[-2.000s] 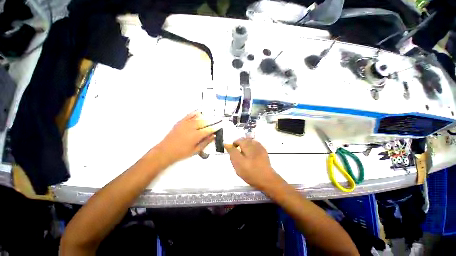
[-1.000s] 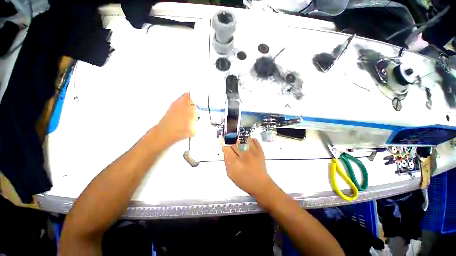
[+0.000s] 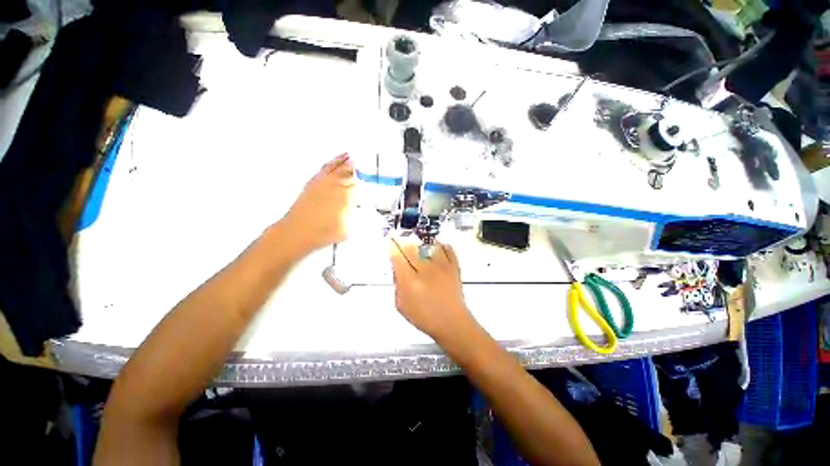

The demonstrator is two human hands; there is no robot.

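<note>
The white sewing machine head (image 3: 582, 173) with a blue stripe crosses the table. My right hand (image 3: 430, 284) is just in front of the presser foot (image 3: 424, 229), its fingertips close together by the foot. My left hand (image 3: 323, 207) is left of the needle area, palm down, fingertips pointing away from me. Glare and the fingers hide whether either hand holds cloth. A narrow black strip (image 3: 314, 47) lies at the back left of the table, joined or next to dark cloth there. No strip shows in front of the foot.
Scissors (image 3: 592, 317) with yellow and green loops lie right of my right hand. Small shiny parts (image 3: 699, 287) cluster at far right. Dark cloth (image 3: 55, 182) drapes over the left side. A ruled strip (image 3: 300, 369) runs along the front edge. Blue crates (image 3: 781, 369) are at lower right.
The black strip between my hands is no longer visible. My left hand has moved left and away from the foot. The strip end behind the machine now lies farther left. The view has shifted.
</note>
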